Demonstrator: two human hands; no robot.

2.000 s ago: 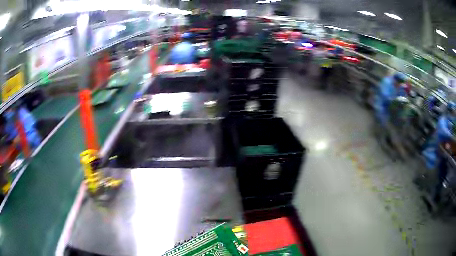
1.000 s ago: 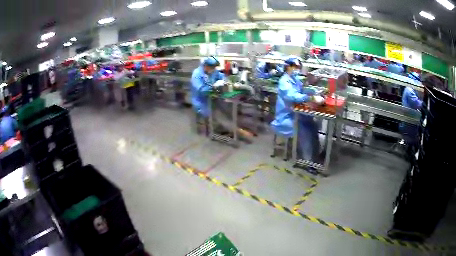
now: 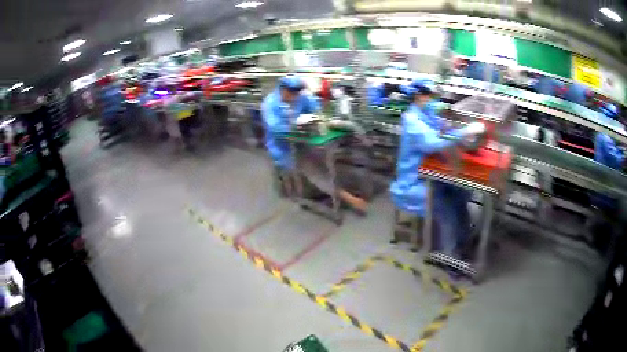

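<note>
A corner of a green circuit board (image 3: 306, 344) shows at the bottom edge, a little right of the middle, with pale traces on it. The rest of the board is cut off by the picture's edge. Neither my left hand nor my right hand is in the picture, so what holds the board cannot be seen.
Black crates (image 3: 62, 295) stand at the left, one with a green thing inside. Dark crates also stand at the right edge (image 3: 605, 309). Yellow-black tape (image 3: 309, 295) marks the grey floor. Two people in blue work at small benches (image 3: 467, 168) beside a line.
The view has swung right, away from the conveyor and metal bench to the aisle. The crates have shifted to the left edge. Less of the board shows than before.
</note>
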